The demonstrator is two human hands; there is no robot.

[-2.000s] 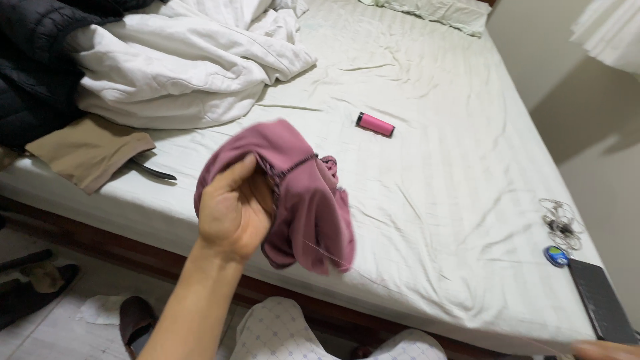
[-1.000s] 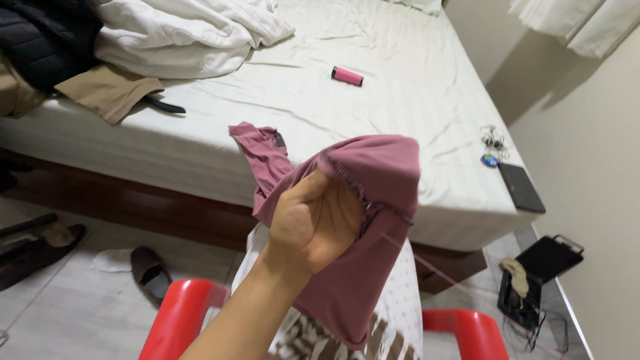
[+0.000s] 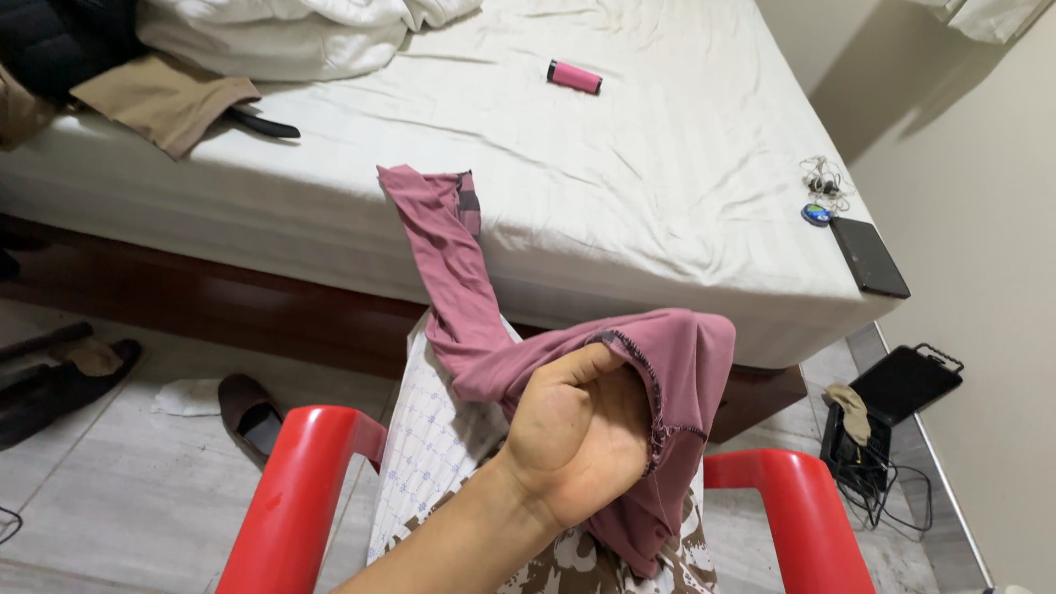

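A mauve knit garment with dark overlocked seams stretches from the front edge of the bed down over my lap. Coming from the bottom of the head view, my left hand has its palm turned up and its thumb against the stitched edge of an opening in the cloth. Its fingers go in under the fabric and are hidden. The cloth drapes over them and hangs down on the right, with loose threads at the seam. A dark patterned part shows near the end lying on the bed. My right hand is not in view.
Red plastic chair armrests flank my lap. On the white-sheeted bed lie a pink cylinder, tangled earphones, a blue round object, a dark flat device and tan cloth. A shoe and open black case are on the floor.
The garment was bunched around my left hand above the bed; now it is lower and stretched out, one end on the bed edge. The right hand's fingertips have left the view, which has shifted back.
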